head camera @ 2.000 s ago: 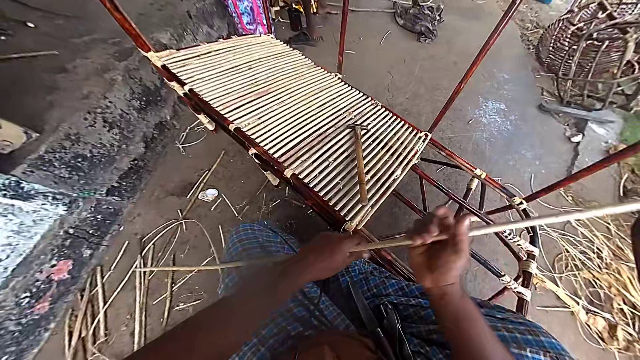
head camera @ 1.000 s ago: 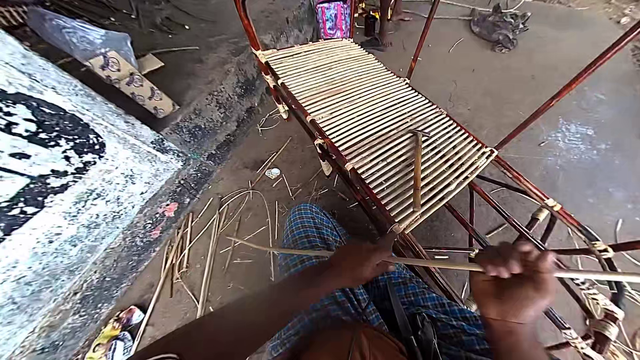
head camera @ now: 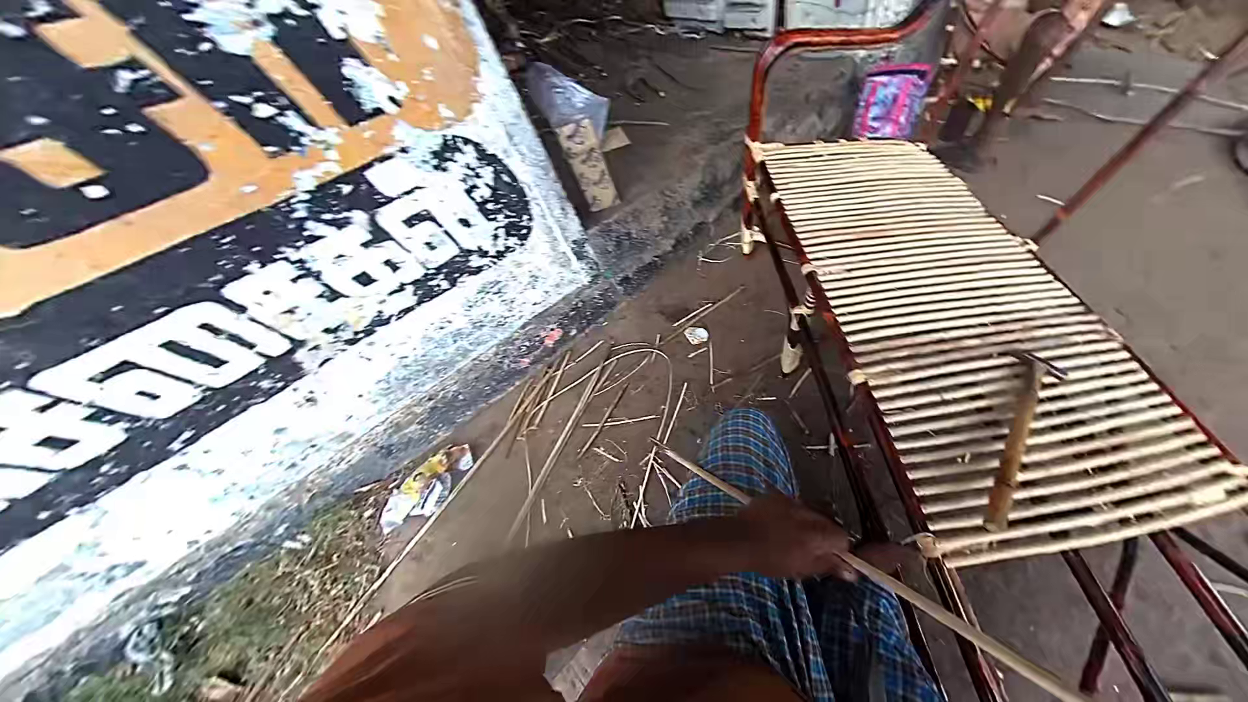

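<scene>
My left hand [head camera: 795,538] is shut on a long pale cane strip [head camera: 960,622], beside the near corner of a cane seat panel. The strip's thin end lies to the left over my knee, and its other end runs out at the lower right. My right hand is outside the view. The seat panel [head camera: 916,244] is made of many pale cane rods laid side by side on a red-brown cane frame [head camera: 882,439]. A hammer [head camera: 1014,448] with a wooden handle lies on the rods near the closer end, its metal head pointing away from me.
Loose cane strips [head camera: 575,439] are scattered on the ground at my left. A painted wall [head camera: 390,322] with large lettering fills the left side. Behind stand a plastic bag [head camera: 565,97], a piece of cardboard [head camera: 588,166] and a pink and blue bag [head camera: 892,100].
The view has swung far to the left. My right hand, on the strip in both earlier frames, is out of view. My left hand still grips the strip, and the hammer rests on the panel as before.
</scene>
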